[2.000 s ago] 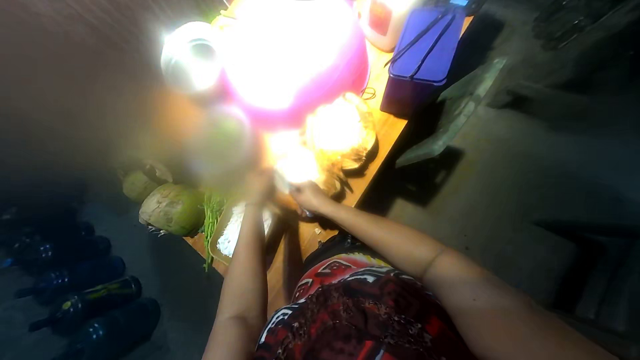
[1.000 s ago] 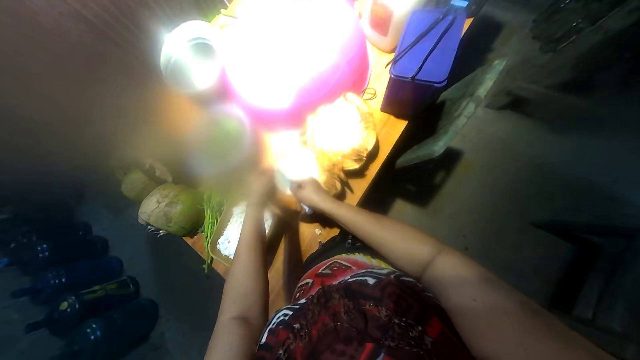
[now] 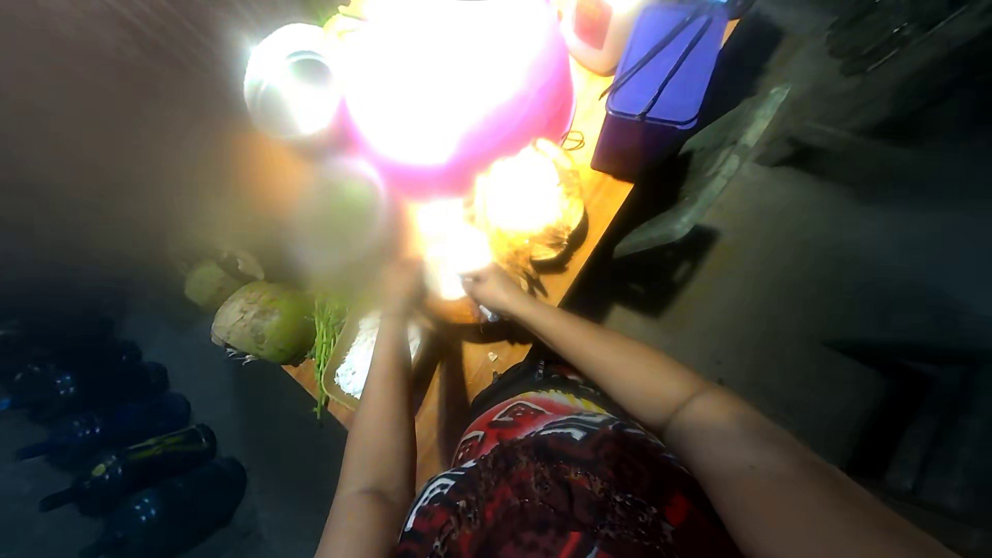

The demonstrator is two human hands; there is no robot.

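Observation:
My left hand (image 3: 403,285) is blurred by haze at the near part of the wooden table, above a tray of white food (image 3: 358,358). My right hand (image 3: 493,290) lies to its right with the fingers curled, at the edge of a strongly overexposed patch (image 3: 449,240). What either hand holds is lost in the glare. Just beyond my right hand sits a brightly lit, fibrous brown and yellow thing (image 3: 535,205), perhaps a coconut husk. Thin green stalks (image 3: 327,341) lie left of the tray, beside a green coconut (image 3: 267,322).
A large pink basin (image 3: 465,93) stands at the back, with a white metal pot (image 3: 293,81) on its left. At right are a purple lidded box (image 3: 666,66) and a pale container (image 3: 597,35). Dark bottles (image 3: 155,449) lie lower left; a pale slab (image 3: 705,178) is right of the table.

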